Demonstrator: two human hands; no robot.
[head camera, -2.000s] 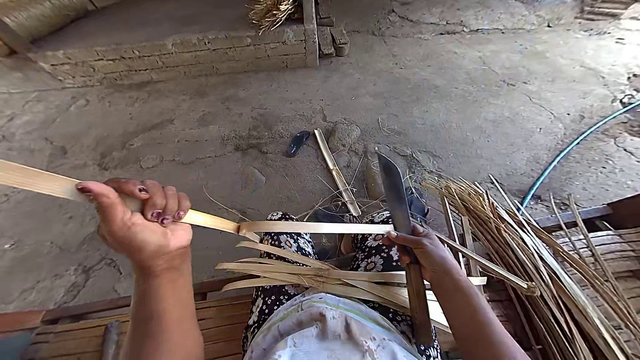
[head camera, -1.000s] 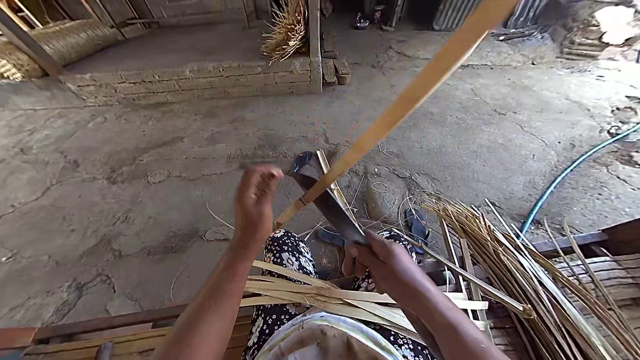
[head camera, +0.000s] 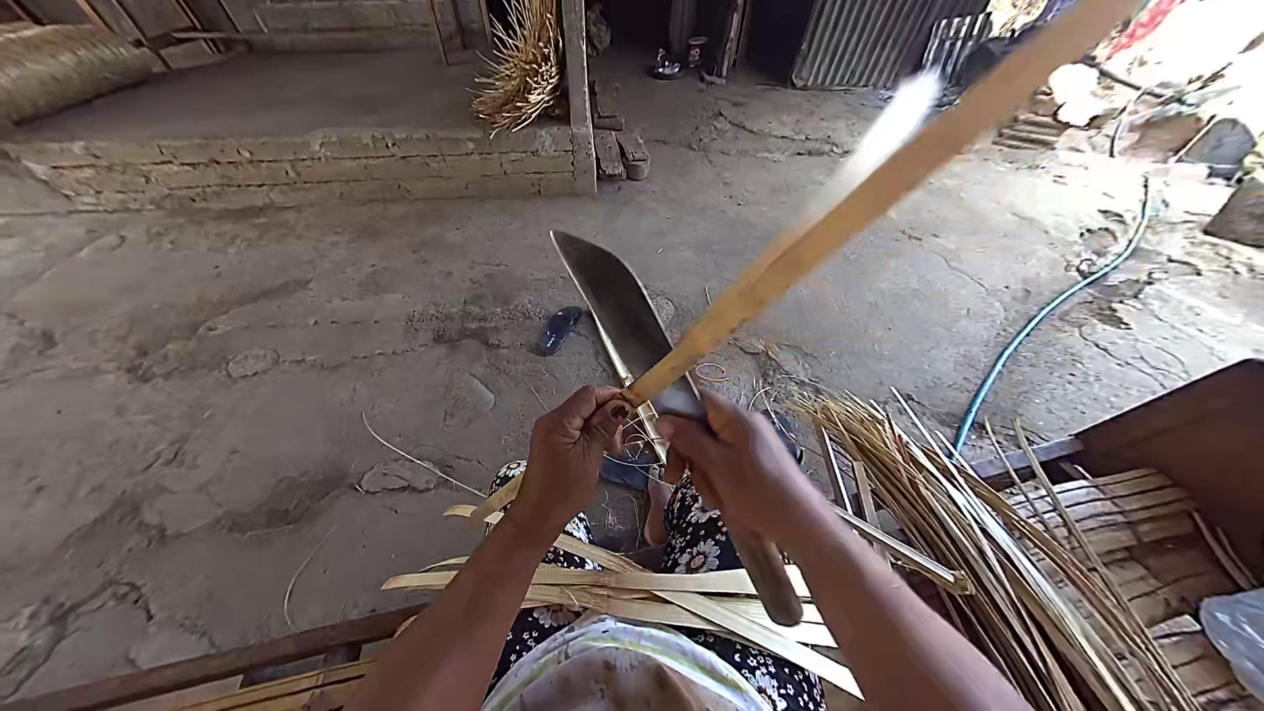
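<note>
My left hand (head camera: 573, 444) pinches the lower end of a long bamboo strip (head camera: 790, 262), which rises to the upper right. My right hand (head camera: 736, 464) grips a machete (head camera: 622, 306); its blade points up and left, behind the strip's lower end, and its wooden handle sticks out below the hand. The two hands are close together above my knees. Several split bamboo strips (head camera: 691, 583) lie across my lap, over flowered trousers and a cloth. Whether the blade's edge touches the strip cannot be told.
A heap of thin bamboo splints (head camera: 948, 513) lies at the right on a slatted bamboo bench (head camera: 1136, 504). A dark sandal (head camera: 560, 329) lies on the concrete ground ahead. A blue hose (head camera: 1037, 321) runs along the right. Farther off are a low brick ledge (head camera: 296, 168) and a hanging fibre bundle (head camera: 523, 74).
The held strip lay roughly sideways two seconds ago and now slants up to the right. My left hand has come in from the left to beside the right hand. The view has tilted up.
</note>
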